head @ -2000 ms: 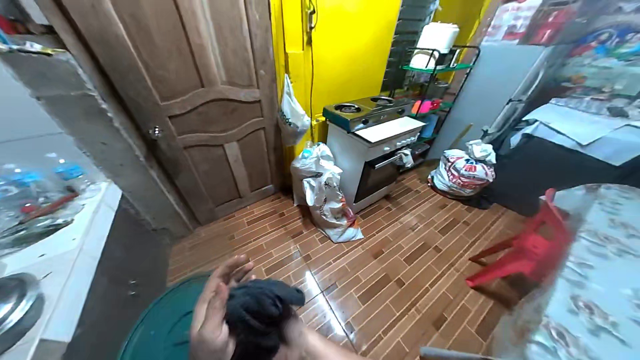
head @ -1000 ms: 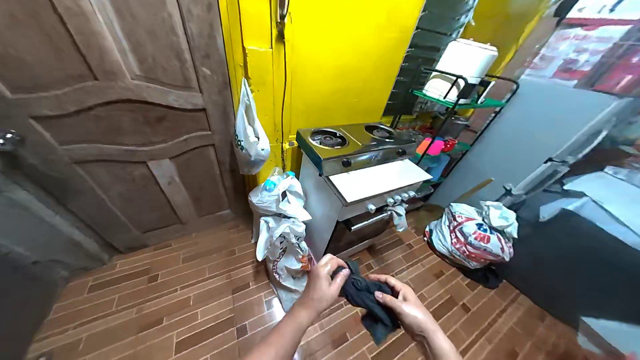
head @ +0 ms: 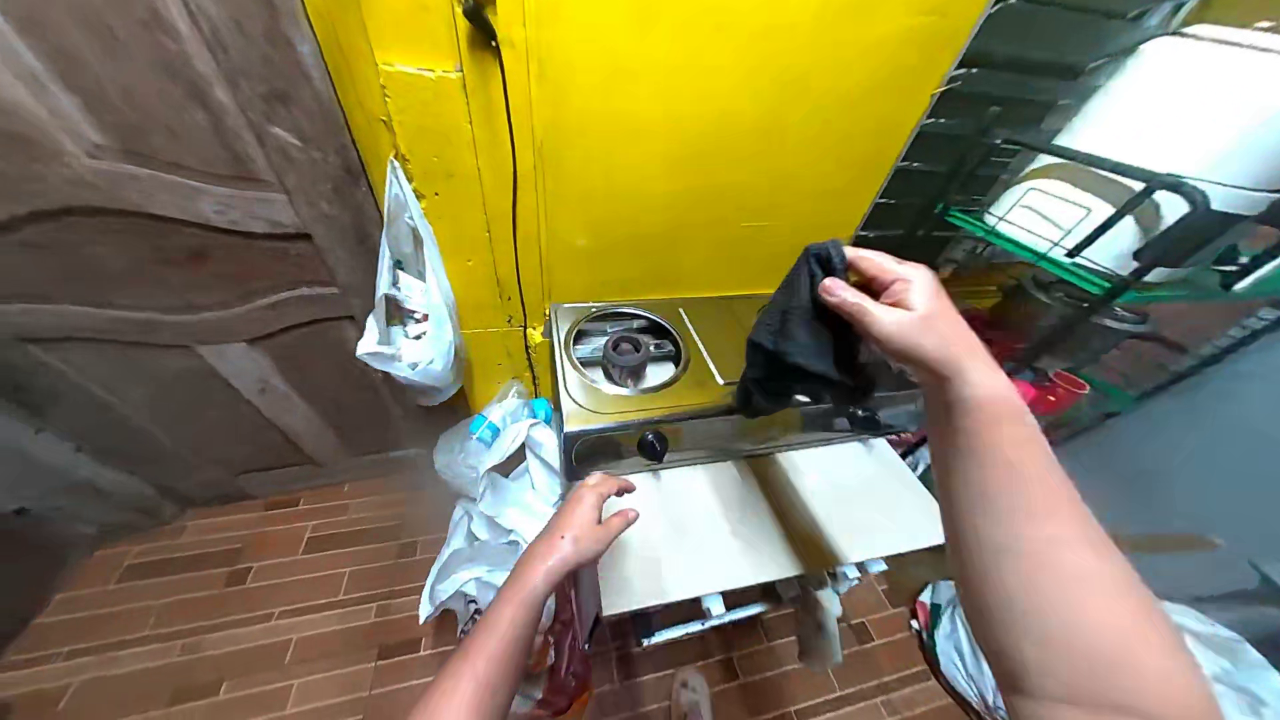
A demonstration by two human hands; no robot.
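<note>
My right hand (head: 900, 305) pinches a black cloth (head: 805, 335) by its top, and the cloth hangs over the right side of the two-burner gas stove (head: 610, 440), covering the right burner. The left burner (head: 625, 352) with its round metal drip ring is in plain sight. My left hand (head: 585, 525) holds nothing, fingers apart, at the left edge of the pale board (head: 710, 525) in front of the stove. A black knob (head: 653, 446) is on the stove's front panel. Whether the cloth touches the stove cannot be told.
A white plastic bag (head: 410, 310) hangs on the yellow wall (head: 720, 130). Plastic bags with bottles (head: 500, 480) stand left of the stove. At the right is a rack with a green shelf (head: 1060, 250) bearing a white container (head: 1150, 140). Another filled bag (head: 960, 640) lies on the tiled floor (head: 270, 610).
The view has moved close to the stove. The black cloth, held between both hands a second ago, now hangs from my right hand over the stove; my left hand has let go of it.
</note>
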